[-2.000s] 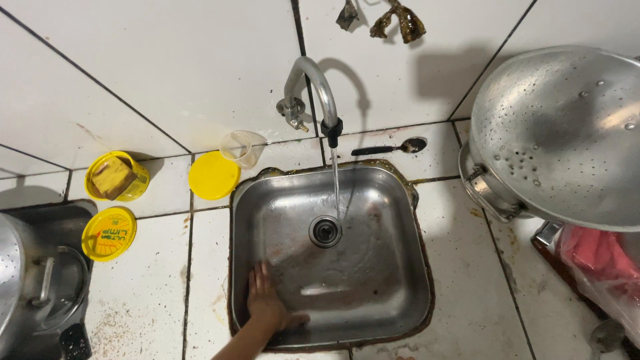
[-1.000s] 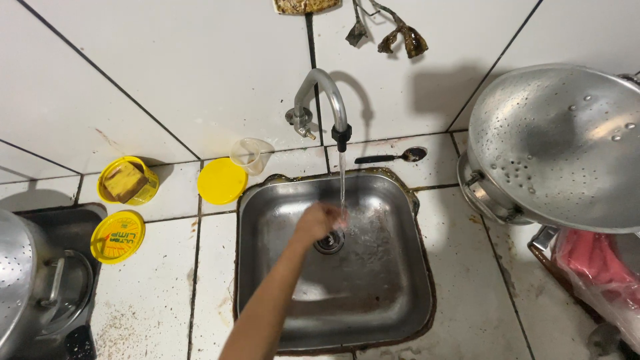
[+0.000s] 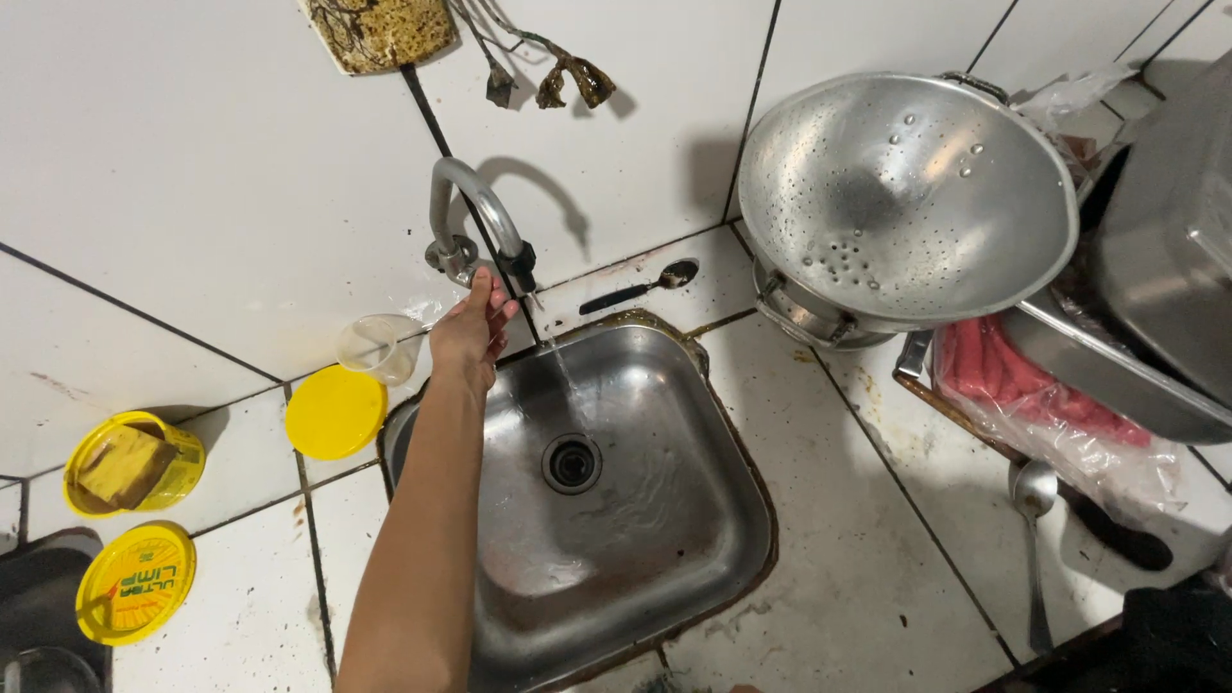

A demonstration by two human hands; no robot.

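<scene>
My left hand (image 3: 472,322) reaches up from the bottom of the view, its thumb and curled fingers closed around the handle of the metal faucet (image 3: 478,197). The fingers hide most of that handle. A thin stream of water falls from the black spout tip into the stainless steel sink (image 3: 626,577), and wet streaks show around the drain (image 3: 572,464). Left of the hand, a clear plastic cup (image 3: 371,346) stands beside a round yellow lid (image 3: 337,412). My right hand cannot be made out; only a tiny skin-toned patch shows at the bottom edge.
A black-handled spoon (image 3: 630,291) lies behind the sink. To the right are a large aluminum colander (image 3: 905,202), pink items in a plastic bag (image 3: 1020,385), a metal spoon (image 3: 1033,549) and steel pans (image 3: 1165,231). A yellow tub (image 3: 183,472) with a sponge (image 3: 125,469) and a printed lid (image 3: 137,582) sit left.
My left hand has gone from the left part of the sink, through the water stream, to the faucet handle. The stream looks thinner now. The view has shifted to the right.
</scene>
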